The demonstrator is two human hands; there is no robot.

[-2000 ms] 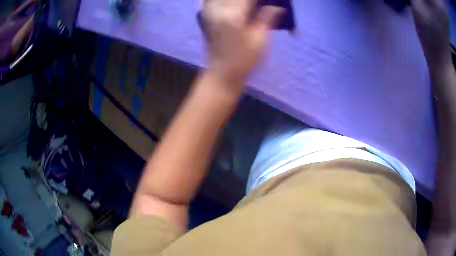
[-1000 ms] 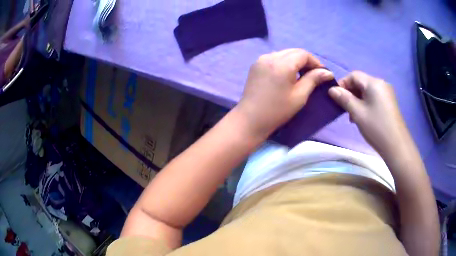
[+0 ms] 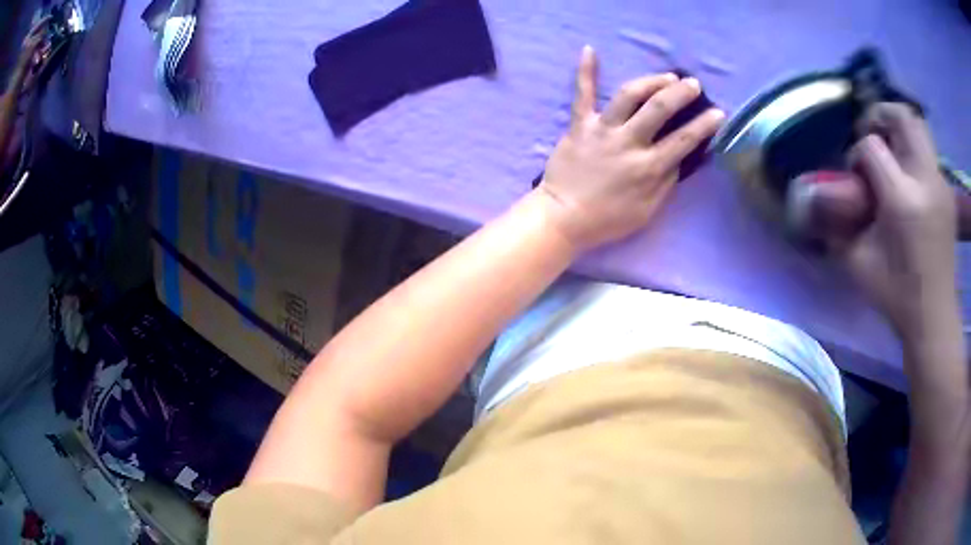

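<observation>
A dark purple cut piece (image 3: 694, 130) lies flat on the lilac ironing table cover (image 3: 421, 160). My left hand (image 3: 628, 160) lies over it, fingers spread, and hides most of it. My right hand (image 3: 889, 197) is closed around the reddish handle of the iron (image 3: 804, 128), somewhat blurred. The iron's silver-rimmed tip points left, close to the piece's right end; I cannot tell if it touches. Other dark pieces (image 3: 405, 62) lie flat, overlapping, at the upper left of my left hand.
A striped bundle (image 3: 176, 51) lies at the table's left corner. A brown carton with blue stripes (image 3: 256, 261) stands below the front edge. Fabric heaps (image 3: 133, 410) lie on the floor at left. A white cloth (image 3: 639, 319) is at my waist.
My right hand has let go of the cut piece and taken hold of the iron, now close to the piece. My left hand has opened from pinching to lying on it. The view has shifted slightly.
</observation>
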